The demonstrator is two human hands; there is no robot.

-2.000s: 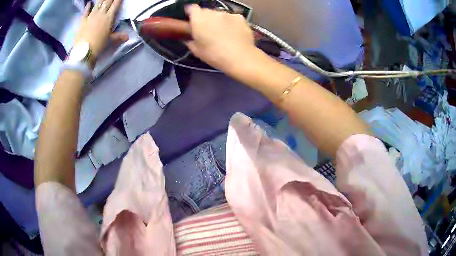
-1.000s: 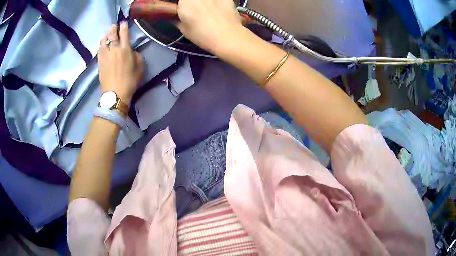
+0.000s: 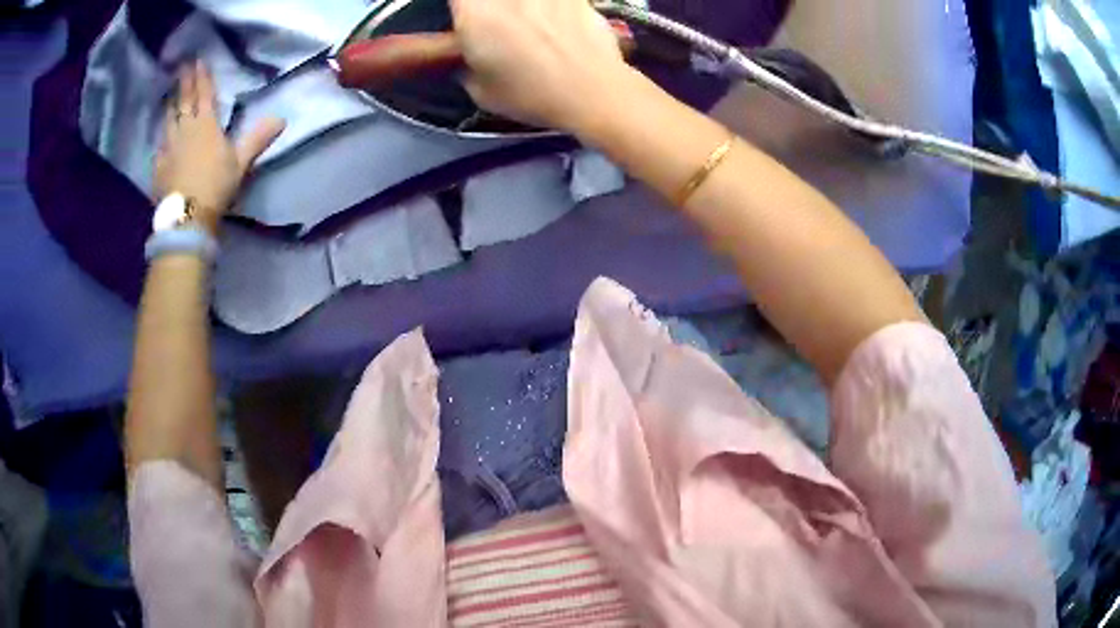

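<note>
The dark purple garment (image 3: 86,202) lies on the table with its pale grey-blue interlining (image 3: 356,166) facing up. Pale flaps with cut edges (image 3: 393,239) lie along its near side, beside a dark purple strip. My left hand (image 3: 199,153) lies flat on the pale layer with fingers spread, holding nothing. My right hand (image 3: 534,61) grips the red-brown handle of the steam iron (image 3: 399,59). The iron rests over the garment at the top of the view, its pointed end to the left; its upper part is cut off or covered by my hand.
The purple-blue pressing table (image 3: 688,270) has a pinkish-tan patch at right. A steam hose and cord (image 3: 847,119) run from the iron to the right. Pale pieces on blue material (image 3: 1087,74) lie at upper right. Blurred scraps lie below at right.
The garment lies flatter, with its flaps spread in a row along the near side. My left hand has moved left and opened wider. The iron shows slightly lower than one second ago.
</note>
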